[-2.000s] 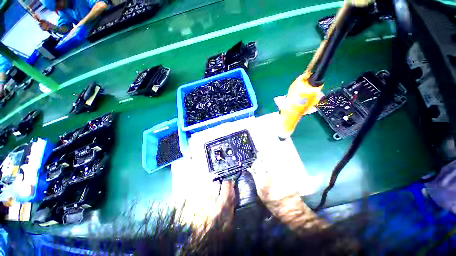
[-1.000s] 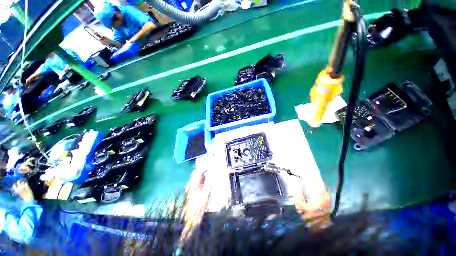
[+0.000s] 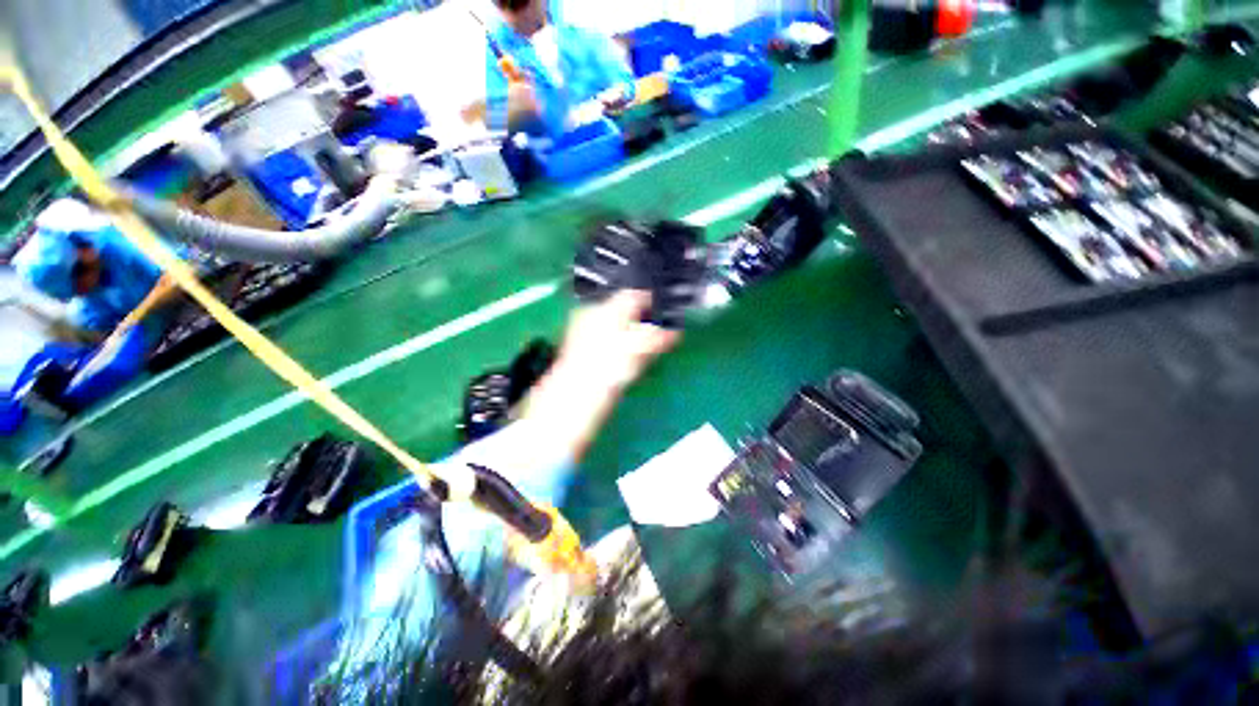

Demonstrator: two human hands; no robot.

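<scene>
My left hand (image 3: 615,345) reaches forward over the green belt, its arm coming from the lower left. It holds a black device housing (image 3: 642,262); both are blurred and the fingers' exact grip is unclear. The orange-yellow electric screwdriver (image 3: 552,542) hangs tilted on a yellow line in front of my sleeve. The blue parts bin (image 3: 362,531) is mostly hidden behind my arm. My right hand is not in view.
Another open housing (image 3: 815,469) lies beside a white paper slip (image 3: 677,477). More housings (image 3: 311,476) stand along the belt. A large black tray (image 3: 1049,359) with rows of parts is at the right. Workers in blue sit opposite.
The view has swung right. My left hand has gone from beside the white mat to the belt and taken hold of a housing. My right hand has left the view.
</scene>
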